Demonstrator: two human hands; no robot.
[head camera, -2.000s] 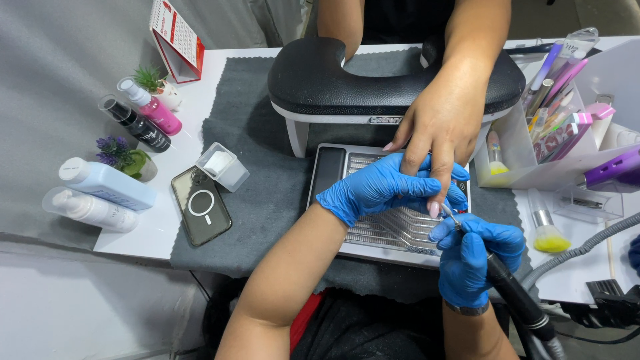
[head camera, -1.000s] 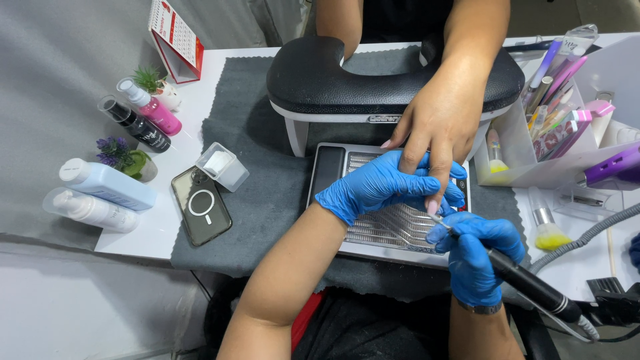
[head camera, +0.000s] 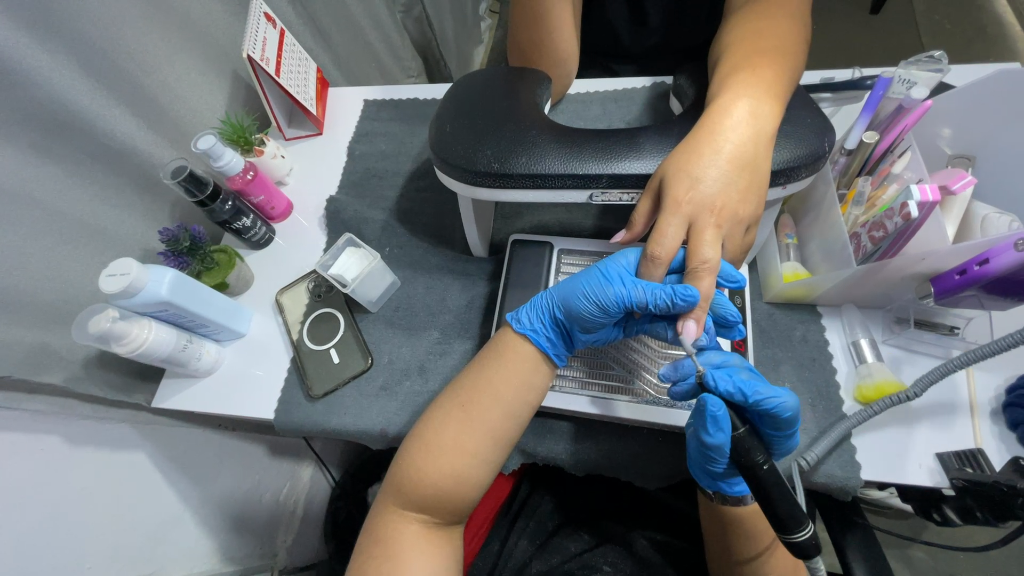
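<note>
My left hand (head camera: 608, 304), in a blue glove, is closed around fingers of another person's hand (head camera: 708, 196) that reaches over a black padded hand rest (head camera: 560, 152). My right hand (head camera: 740, 412), gloved too, grips a black electric nail drill (head camera: 764, 472) like a pen. The drill's thin bit (head camera: 690, 350) is at the tip of a pale pink fingernail (head camera: 688, 330); contact cannot be told. Both my hands are over the metal grille of a nail dust collector (head camera: 616, 372), which they partly cover.
A smartphone (head camera: 324, 334) and a small clear container (head camera: 358, 272) lie left on the grey mat (head camera: 432, 336). Bottles (head camera: 172, 300), small plants and a desk calendar (head camera: 286, 76) stand farther left. At right are an organizer (head camera: 832, 264) of tools, a brush (head camera: 868, 360) and a grey corded hose (head camera: 904, 392).
The rear end of the drill in my right hand has swung right and then back down toward me. My left hand keeps its hold on the other person's fingers.
</note>
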